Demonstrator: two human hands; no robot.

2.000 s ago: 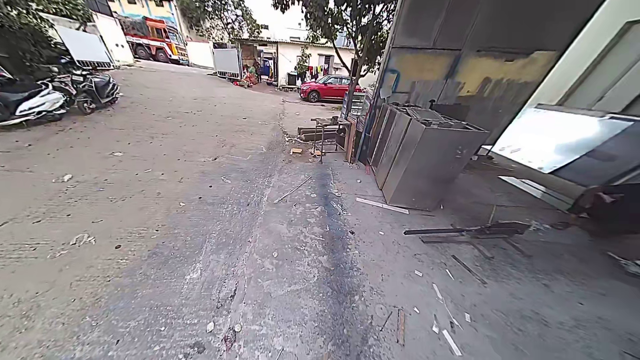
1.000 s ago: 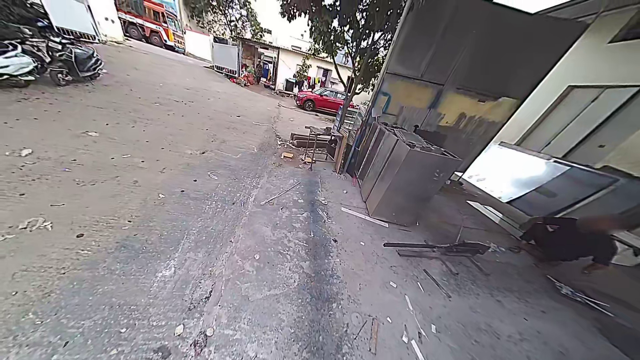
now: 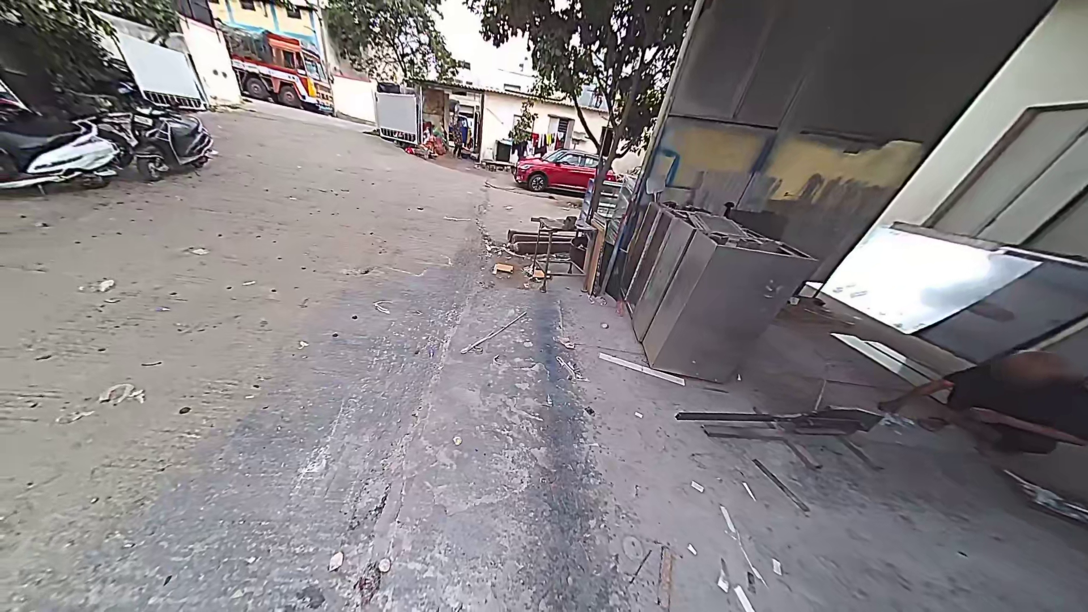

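Neither my left hand nor my right hand shows in the head view. Ahead at the right, grey sheet-metal cabinets [image 3: 722, 297] stand side by side on the concrete. Dark metal bars [image 3: 782, 421] lie on the ground in front of them. A pale flat strip [image 3: 642, 369] rests at the foot of the cabinets, and a thin stick [image 3: 493, 332] lies on the ground near the middle. A small metal stand [image 3: 552, 246] is beside the tree.
At the right edge another person [image 3: 1011, 399] bends low near the bars. Light sheet panels [image 3: 931, 276] lean by the wall. Scraps [image 3: 735, 527] litter the concrete. Scooters [image 3: 59, 149] stand at the left; a red car [image 3: 565, 170] and a truck [image 3: 280, 68] are farther back.
The view has shifted between frames. The other person at the right edge, barely visible two seconds ago, now shows bent low with an arm toward the bars.
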